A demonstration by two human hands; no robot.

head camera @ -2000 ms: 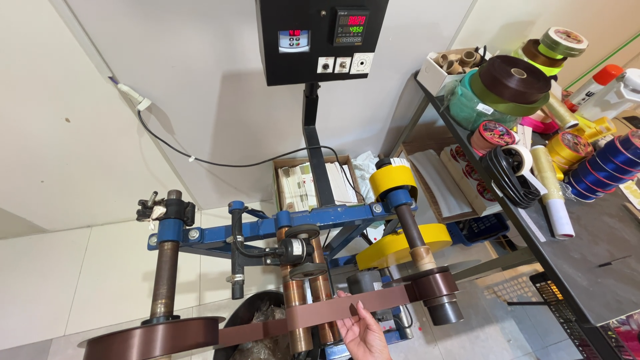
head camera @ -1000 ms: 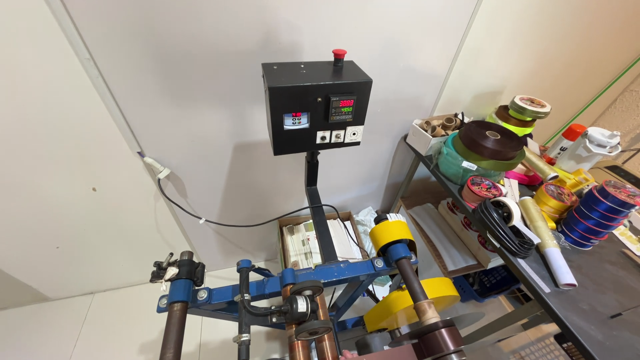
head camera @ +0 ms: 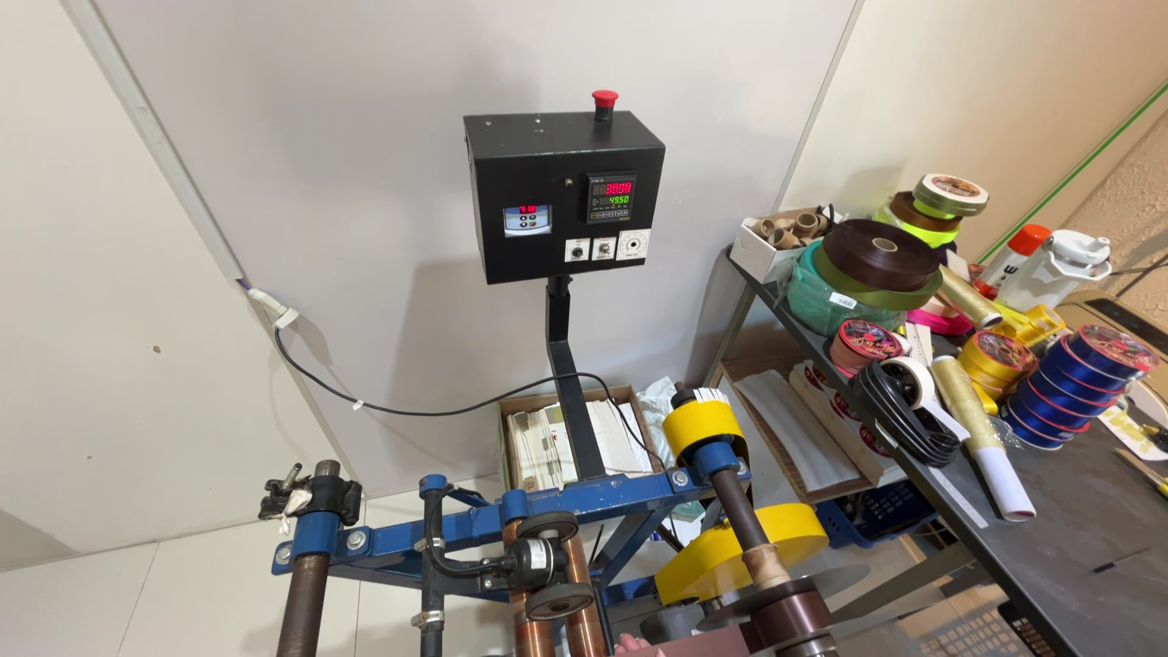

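Observation:
At the bottom edge, only some fingertips of what appears to be my right hand (head camera: 639,645) show, close against a flat brown ribbon (head camera: 707,644). Whether they grip it cannot be told. The ribbon runs to a brown spool (head camera: 792,618) on the right shaft, beside a grey disc flange (head camera: 844,582). Left of the fingers stand copper-coloured rollers (head camera: 577,584) and a black counter with rubber wheels (head camera: 537,562). Above is a black control box (head camera: 566,146) with lit displays. My left hand is out of view.
A blue metal frame (head camera: 593,497) carries the shafts and yellow pulleys (head camera: 703,427). Right stands a dark table (head camera: 1086,538) with ribbon rolls (head camera: 881,255), blue spools (head camera: 1081,374) and a coiled black cable (head camera: 899,411). A black cord (head camera: 438,412) hangs along the wall.
The view has tilted upward, leaving the large left reel out of sight. The right display's red reading has changed from zeros to a higher number.

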